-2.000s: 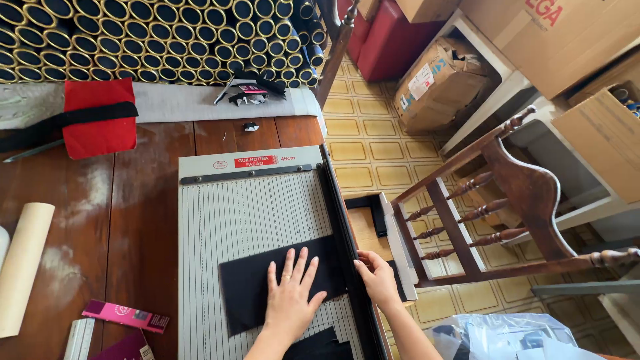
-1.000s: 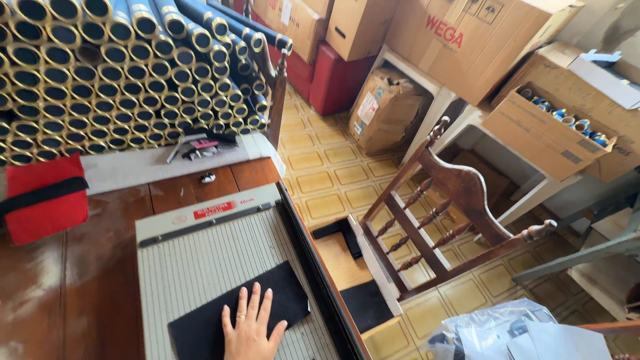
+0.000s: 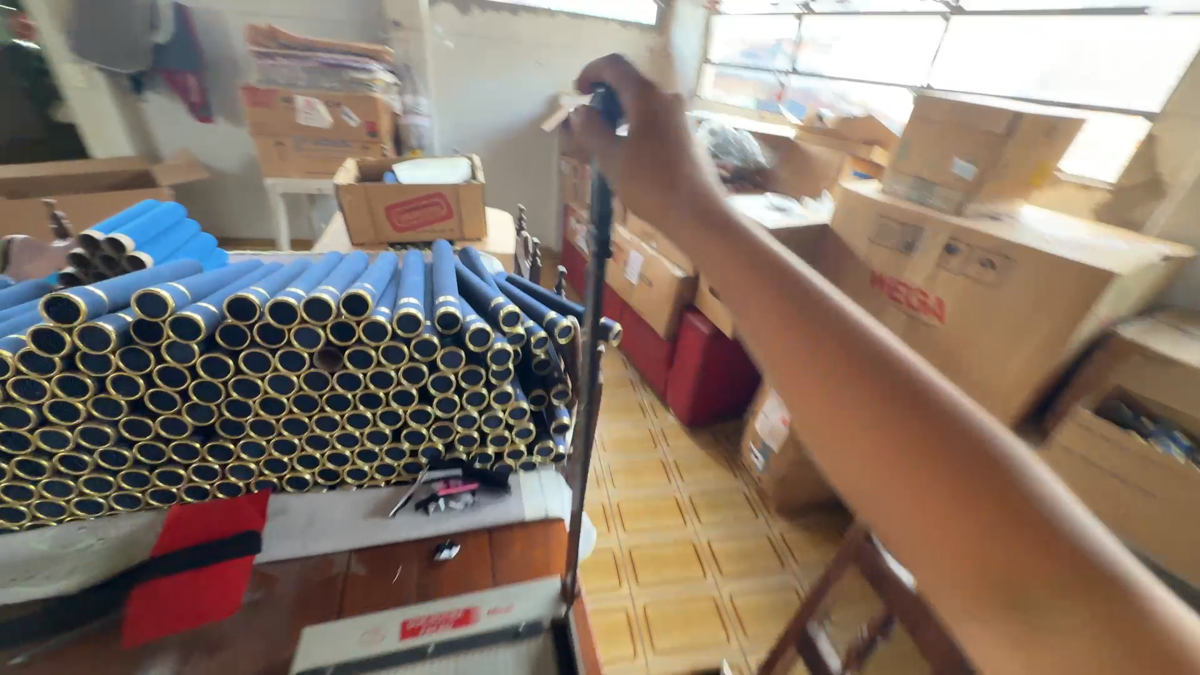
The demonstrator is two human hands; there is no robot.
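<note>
My right hand point(image 3: 623, 117) is raised high at the upper middle of the head view, its fingers closed around the black handle of the paper cutter's blade arm point(image 3: 592, 347). The arm stands nearly upright, hinged at the far right corner of the guillotine paper cutter point(image 3: 441, 623). Only the cutter's far end shows, at the bottom edge on the wooden table. My left hand is out of view, and so is the black sheet. To the left lies a red cloth piece point(image 3: 192, 572) with a black strip across it.
Blue tubes with gold rims point(image 3: 281, 375) are stacked behind the cutter. Small metal and pink items point(image 3: 450, 492) lie before them. A wooden chair point(image 3: 834, 600) stands at the lower right on the tiled floor. Cardboard boxes point(image 3: 966, 281) and red boxes point(image 3: 708, 366) line the right side.
My right hand, low beside the cutter two seconds ago, is now high with the blade arm lifted upright. My left hand and the black sheet have left the view, which has tilted up strongly.
</note>
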